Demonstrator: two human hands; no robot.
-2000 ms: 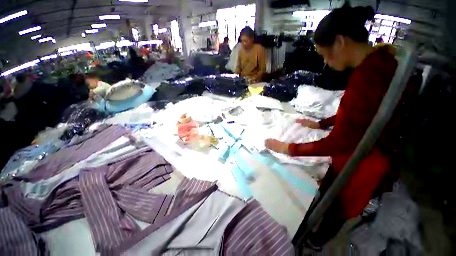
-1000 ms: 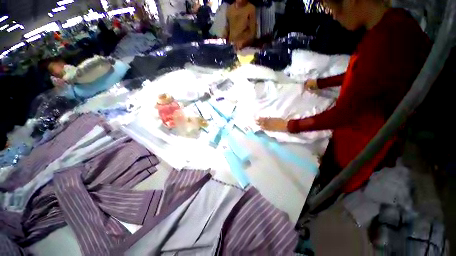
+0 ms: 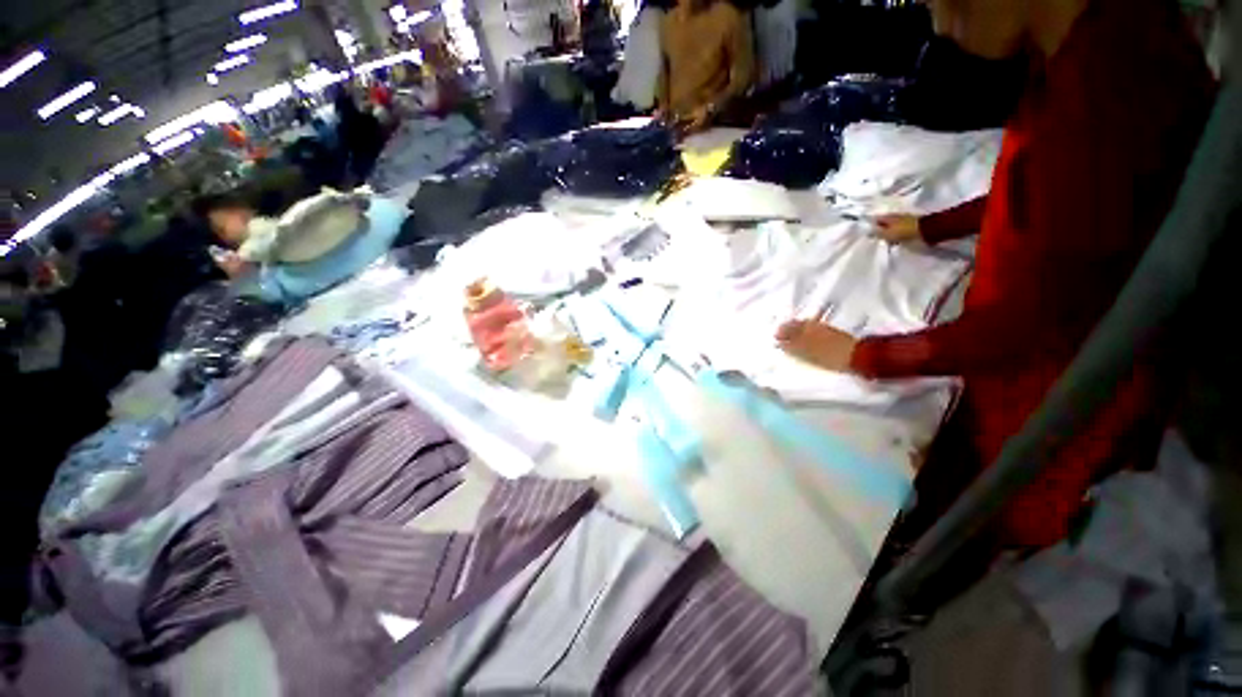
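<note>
Neither of my hands is in the picture. A purple striped shirt [image 3: 715,629] lies spread at the near edge of the white table [image 3: 783,497], with its pale grey inside showing. A striped sleeve [image 3: 279,579] crosses the other purple pieces to its left. More purple striped shirts [image 3: 232,409] lie behind at the left, with a pale strip between them. Light blue strips [image 3: 638,357] cross each other on the table to the right of the shirts.
A clear bottle with red-pink colour [image 3: 497,330] stands mid-table. A person in red [image 3: 1076,232] at the right has both hands on white cloth [image 3: 851,289]. Dark glossy bags [image 3: 599,161] line the far side. Another person [image 3: 706,61] is beyond them. A grey curved tube [image 3: 1076,395] runs at the right.
The view has tilted down and shifted. The person in red has moved their hands over the white cloth. The nearest striped shirts lie as before.
</note>
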